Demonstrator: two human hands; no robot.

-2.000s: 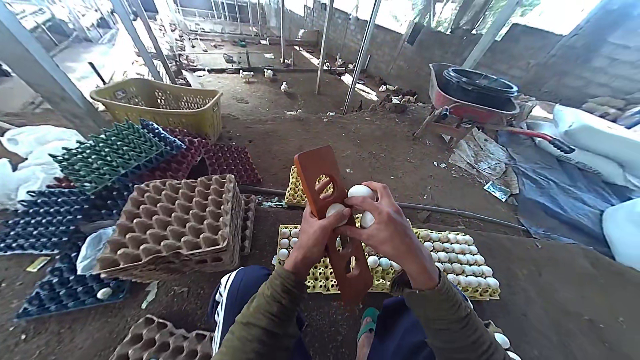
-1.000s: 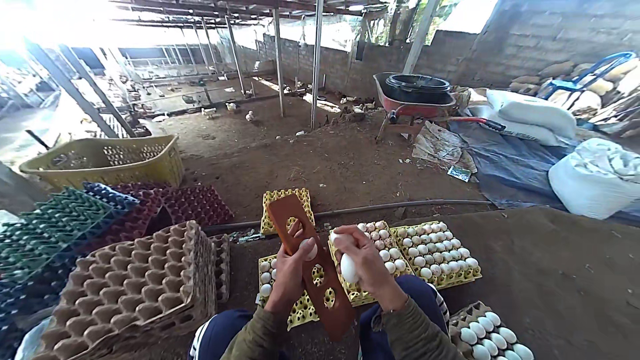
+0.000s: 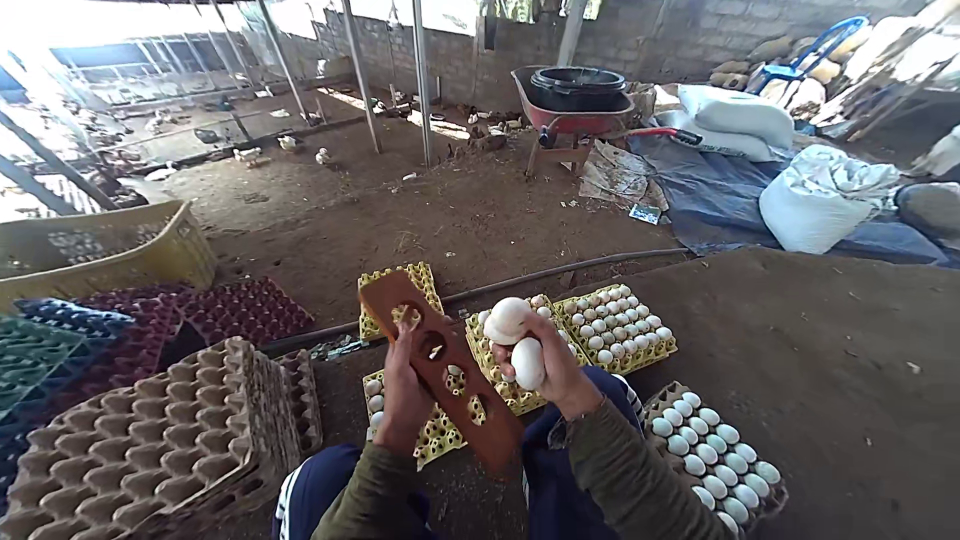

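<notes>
My left hand grips a reddish-brown board with a row of several holes, tilted between my knees. Beside it, my right hand holds white eggs, one above another, apart from the board. Below and behind the hands lie yellow egg trays: one full of eggs, one partly hidden by my right hand, and one at the left with a few eggs. Farther off is a yellow tray with no eggs seen in its visible part. At my right knee sits a grey-brown tray of pale eggs.
Stacked brown pulp trays, maroon trays and a yellow crate stand at the left. A hose crosses the dirt floor. Behind are a red wheelbarrow, white sacks on a tarp, metal posts and several birds.
One second ago an egg was at the board in my left hand; now no egg shows there. My right hand has come away from the board since two seconds ago.
</notes>
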